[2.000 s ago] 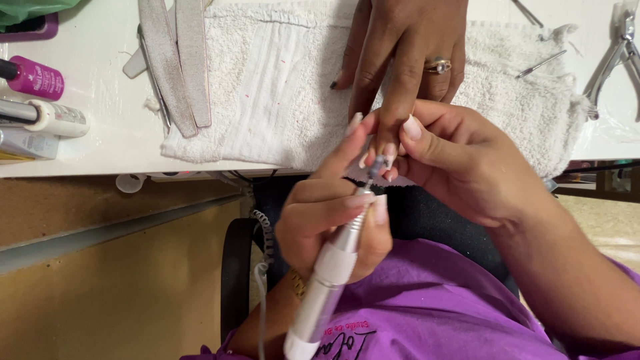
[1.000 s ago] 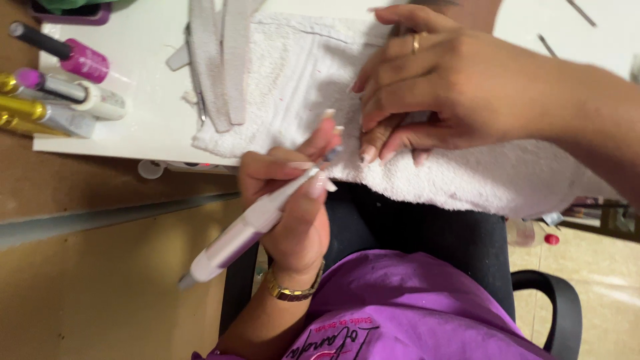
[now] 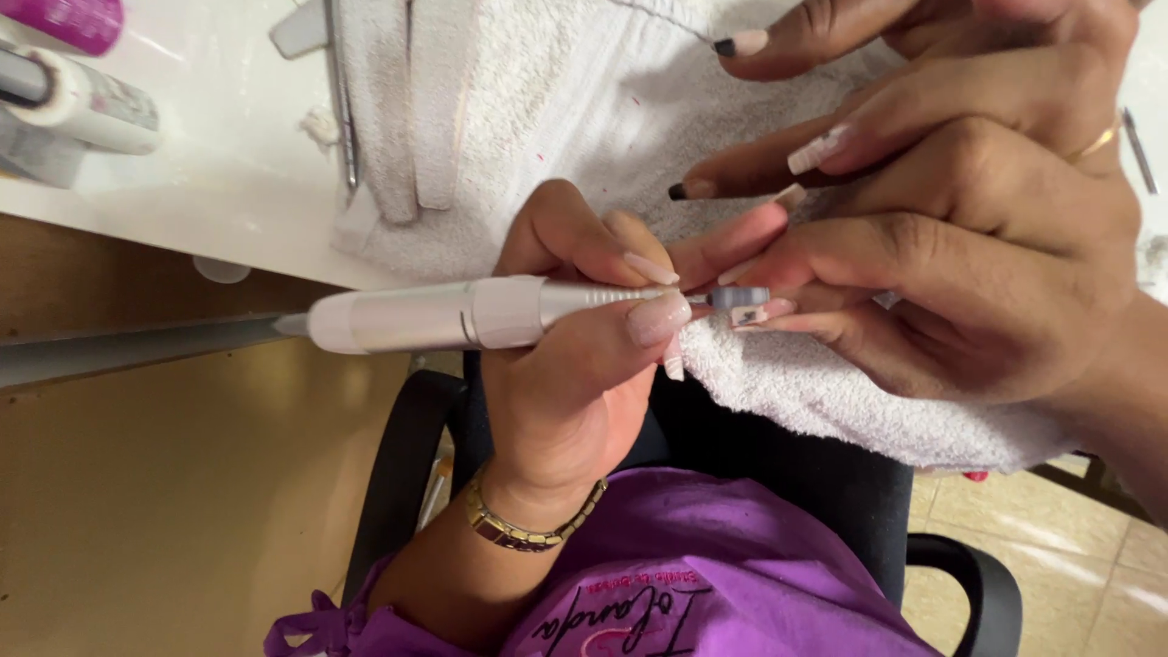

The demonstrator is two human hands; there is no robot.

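Observation:
My left hand (image 3: pixel 575 365) grips a white and silver electric nail drill (image 3: pixel 429 315), held almost level with its tip to the right. Its grey sanding bit (image 3: pixel 739 297) is at the square tip of a fingernail (image 3: pixel 748 316) on the other person's hand; whether they touch is hard to tell. My right hand (image 3: pixel 976 237) comes in from the right, its fingers closed around that person's finger. The other person's hand (image 3: pixel 812 36) lies partly hidden beneath mine, with two dark-tipped nails showing. A white towel (image 3: pixel 566 100) is spread under the hands.
Grey nail files (image 3: pixel 388 109) and a thin metal tool (image 3: pixel 345 100) lie on the towel's left part. A magenta polish bottle (image 3: pixel 73 18) and a white bottle (image 3: pixel 91 105) stand or lie at the upper left. The table edge (image 3: pixel 182 228) and a chair armrest (image 3: pixel 976 584) are nearby.
One second ago the drill pointed up and right, apart from the other person's nails; now it lies nearly level with its bit at a nail. The view has moved closer.

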